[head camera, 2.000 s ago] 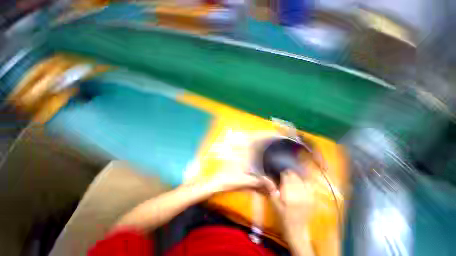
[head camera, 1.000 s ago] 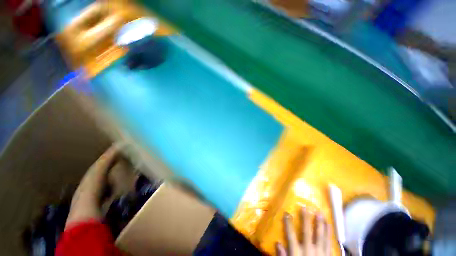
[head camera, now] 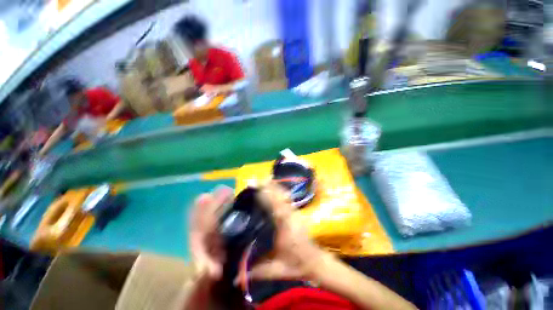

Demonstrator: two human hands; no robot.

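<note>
My left hand [head camera: 208, 227] and my right hand [head camera: 288, 236] hold a black shell [head camera: 248, 221] between them, close in front of me. Thin red and dark wires [head camera: 245, 266] hang from the shell. The picture is blurred, so its inside is hard to make out. A unit with a black inside, a pale rim and coloured wires [head camera: 295, 180] lies on the orange fixture [head camera: 330, 206], beyond my hands. A short white strip [head camera: 287, 155] sticks up at its far side.
A bag of screws [head camera: 418, 192] and a clear cup [head camera: 360, 136] stand right of the fixture. Cartons [head camera: 85, 281] are at lower left. A second orange fixture [head camera: 51, 218] lies far left. Beyond the green belt [head camera: 424, 112], people in red shirts [head camera: 219, 68] work. Blue crates [head camera: 455, 290] are below right.
My left hand has come up from the carton. Both hands now hold a black shell above the bench. The view has swung up and right, showing people, screws and the cup.
</note>
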